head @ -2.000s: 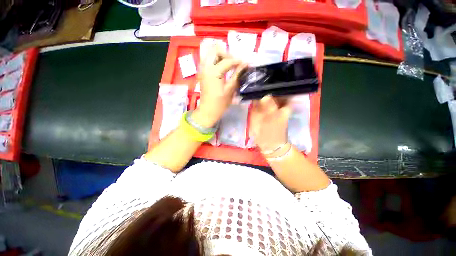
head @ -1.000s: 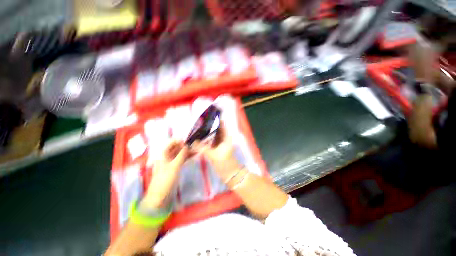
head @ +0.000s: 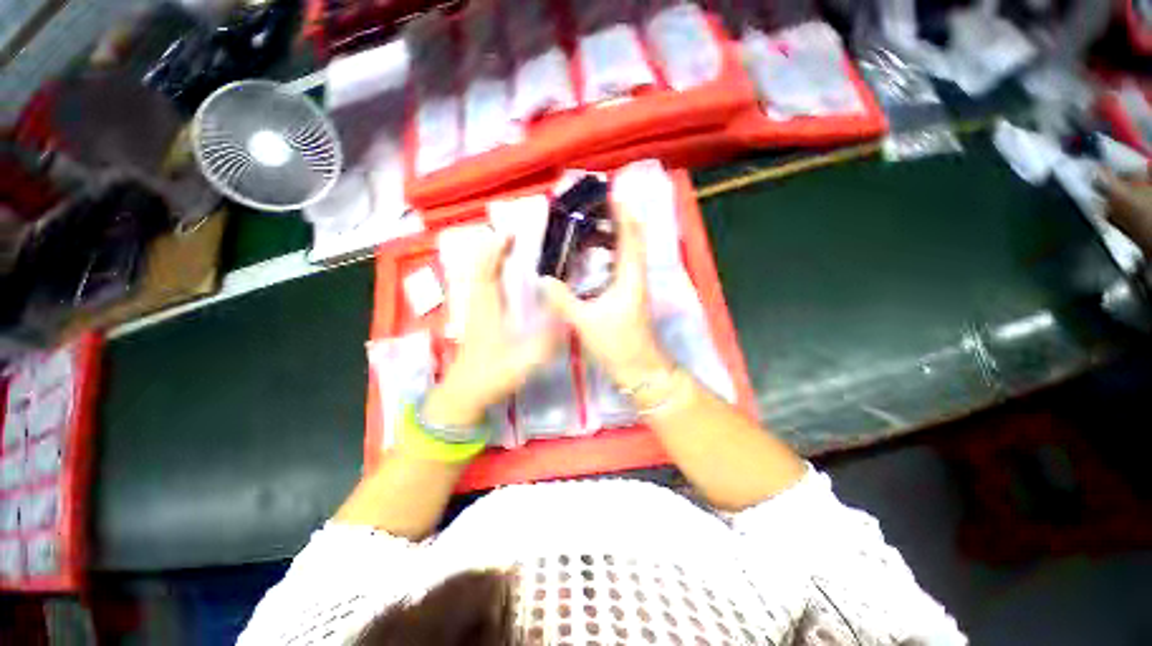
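A glossy black phone (head: 579, 237) is held upright over the middle of the red phone tray (head: 581, 451). My right hand (head: 615, 303) grips it by its lower right side. My left hand (head: 486, 334) is apart from the phone, to its left, with its fingers spread; it is blurred and seems to hold nothing. Whitish bags (head: 402, 379) lie in the tray slots, and a small white slip (head: 423, 290) lies in an upper left slot. My hands hide the middle slots.
Stacked red trays (head: 569, 141) with half-bagged phones stand behind. A white desk fan (head: 267, 145) is at back left. Another red tray (head: 78, 461) with bagged phones lies at far left. Loose clear bags (head: 912, 107) lie at back right. A person's hand (head: 1128, 208) shows at the right edge.
The view has swung back to the right-hand person's edge and levelled. My left hand has let go of the phone and moved left; my right hand keeps it, now more upright.
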